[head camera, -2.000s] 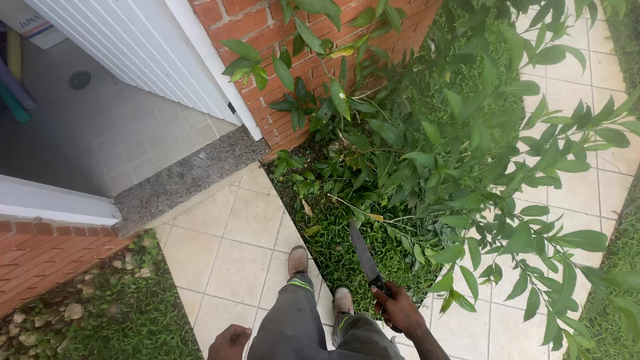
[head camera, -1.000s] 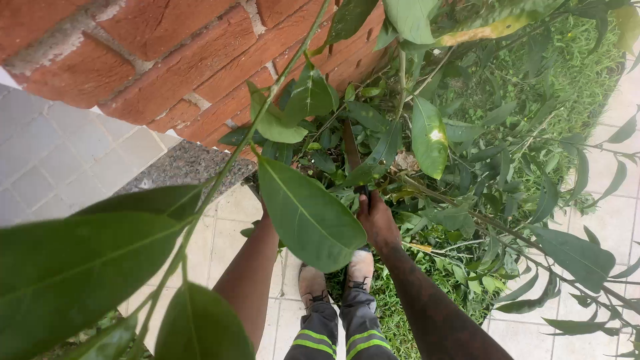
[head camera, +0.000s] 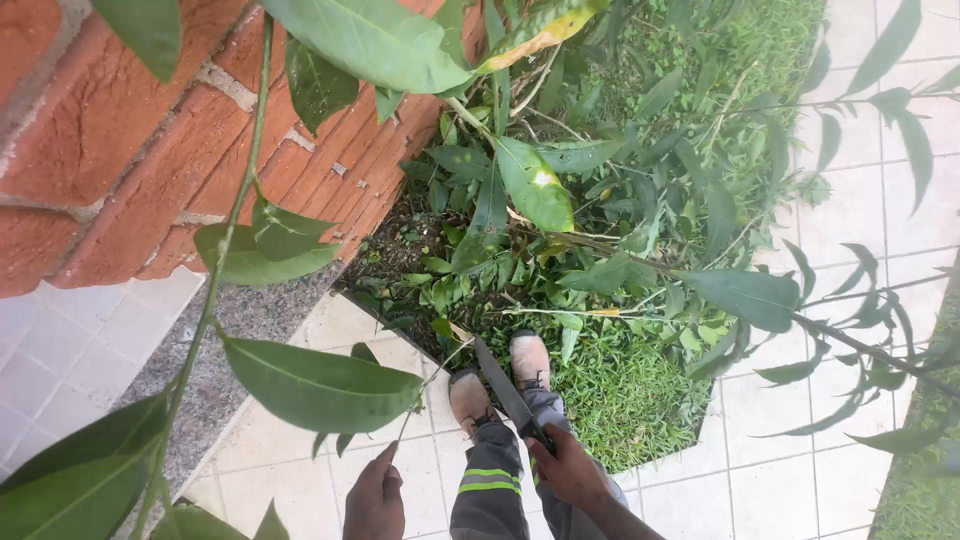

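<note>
My right hand [head camera: 574, 469] is closed round the black handle of a large knife [head camera: 504, 381], whose broad dark blade points up and left above my boots. My left hand [head camera: 375, 496] pinches the lower end of a thin cut twig [head camera: 424, 386] that carries a few leaves and reaches toward the knife's tip. Beyond both hands a leafy shrub [head camera: 600, 277] spreads over the planting bed. One long leafy stem [head camera: 251, 150] hangs close to the camera at the left.
A red brick wall [head camera: 172, 142] fills the upper left, with a granite sill [head camera: 225, 330] below it. My boots [head camera: 530, 358] stand at the corner of the grass bed and pale floor tiles [head camera: 765, 427]. Shrub branches [head camera: 862, 349] stretch across the right side.
The knife has come back from among the shrub's leaves toward my legs. My left hand, hidden behind leaves a second ago, now shows with a twig in it. The view has moved closer to the wall.
</note>
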